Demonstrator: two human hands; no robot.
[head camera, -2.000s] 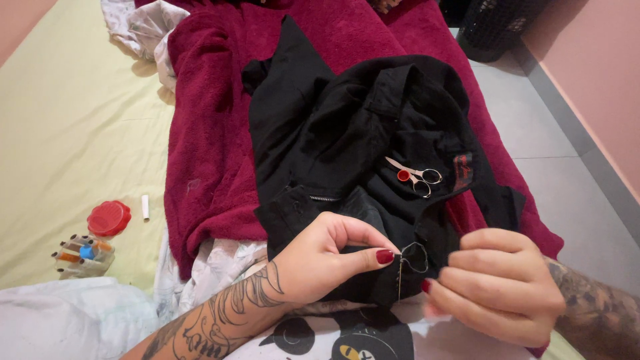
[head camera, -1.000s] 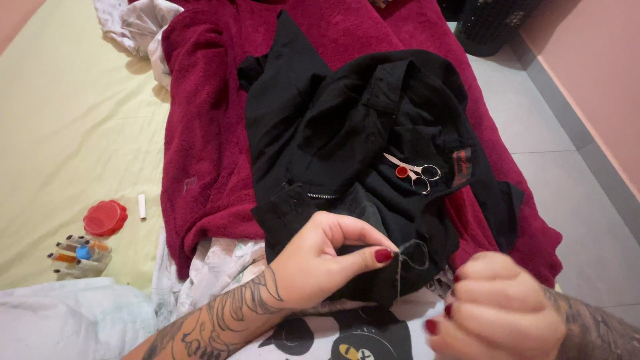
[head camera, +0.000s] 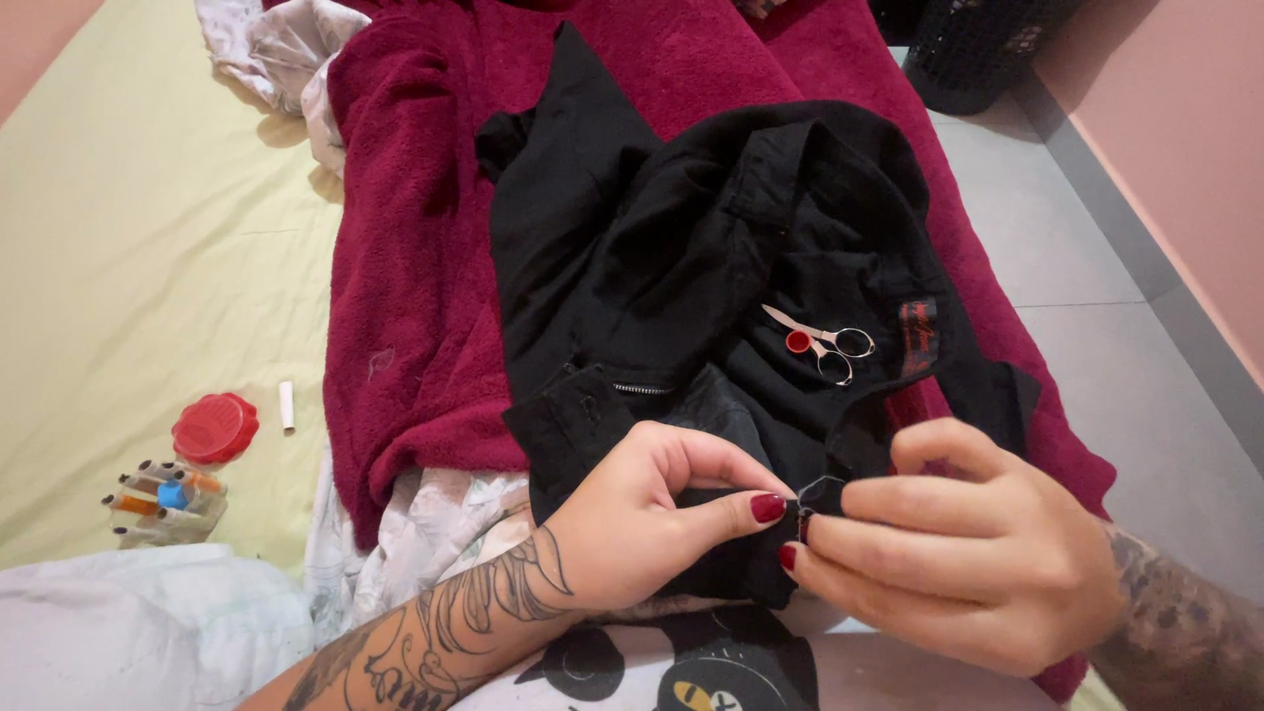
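Observation:
Between the thumb and index finger of my left hand (head camera: 681, 504) is pinched a light thread (head camera: 818, 484) that loops above the fingertips, with dark cloth right beneath. My right hand (head camera: 968, 543) is close beside it, fingers curled at the thread; whether a needle is between them is hidden. Black trousers (head camera: 632, 276) with a zipper and an inner label lie spread under and beyond both hands. Small metal scissors (head camera: 820, 341) rest on the trousers, their handles toward the right, with a small round red object (head camera: 797, 342) against them.
A dark red blanket (head camera: 415, 247) lies beneath the trousers. On the yellow sheet (head camera: 128, 257) at left are a red scalloped lid (head camera: 215, 428), a small white cylinder (head camera: 286, 407) and a clear holder of thread spools (head camera: 163, 504). A black basket (head camera: 978, 49) stands on the tiled floor.
My right hand, lower and apart from the left one second ago, has come up and in to the left fingertips. The left hand keeps its pinch, and the thread loop looks smaller.

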